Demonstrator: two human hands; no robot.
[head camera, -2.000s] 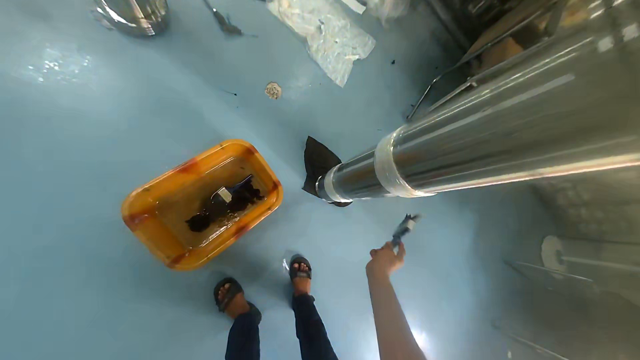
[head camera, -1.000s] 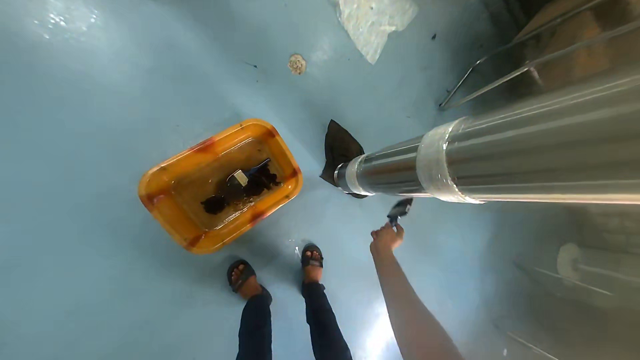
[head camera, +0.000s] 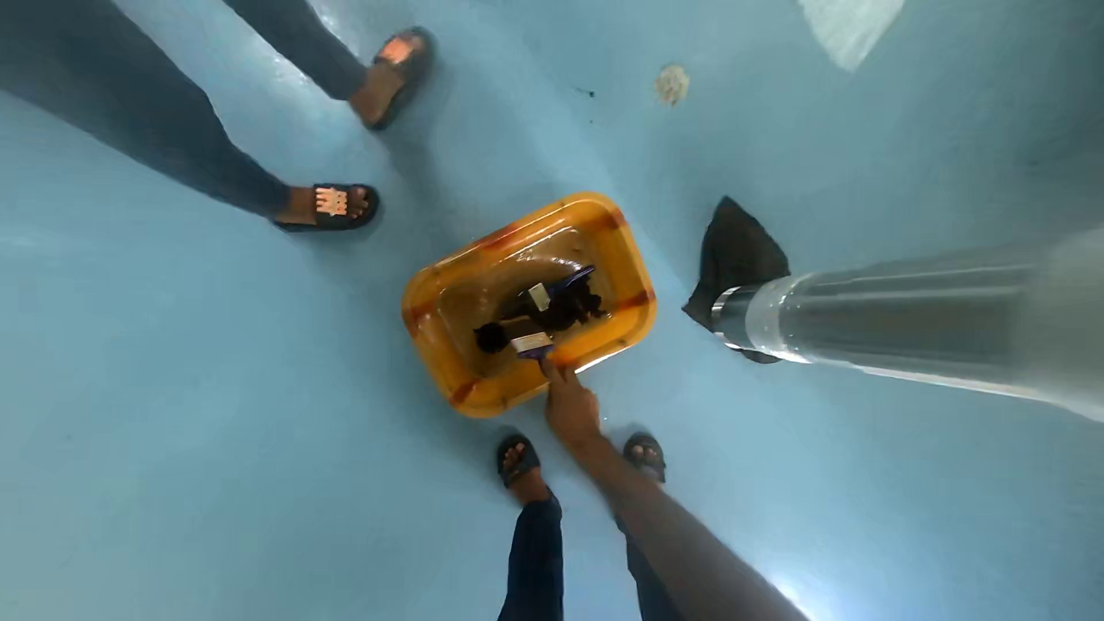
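My right hand (head camera: 571, 412) grips a brush (head camera: 533, 346) with a pale strip and a dark blue handle, over the near side of an orange plastic tub (head camera: 417, 304). Inside the tub lies murky liquid with dark clumps (head camera: 492, 338) in it. A second brush-like tool (head camera: 541, 297), with a pale block and a blue part, rests among the dark mass at the tub's middle. My left hand is not in view.
Another person's sandalled feet (head camera: 343, 205) stand at the upper left. Right of the tub, a shiny metal cylinder (head camera: 906, 315) meets a dark cloth (head camera: 733, 246) on the blue floor. A round pale piece (head camera: 672, 84) and a white sheet (head camera: 849, 24) lie further up.
My right hand has moved left, from near the metal cylinder to the tub, still holding the brush. Another person's legs have come into view at the upper left.
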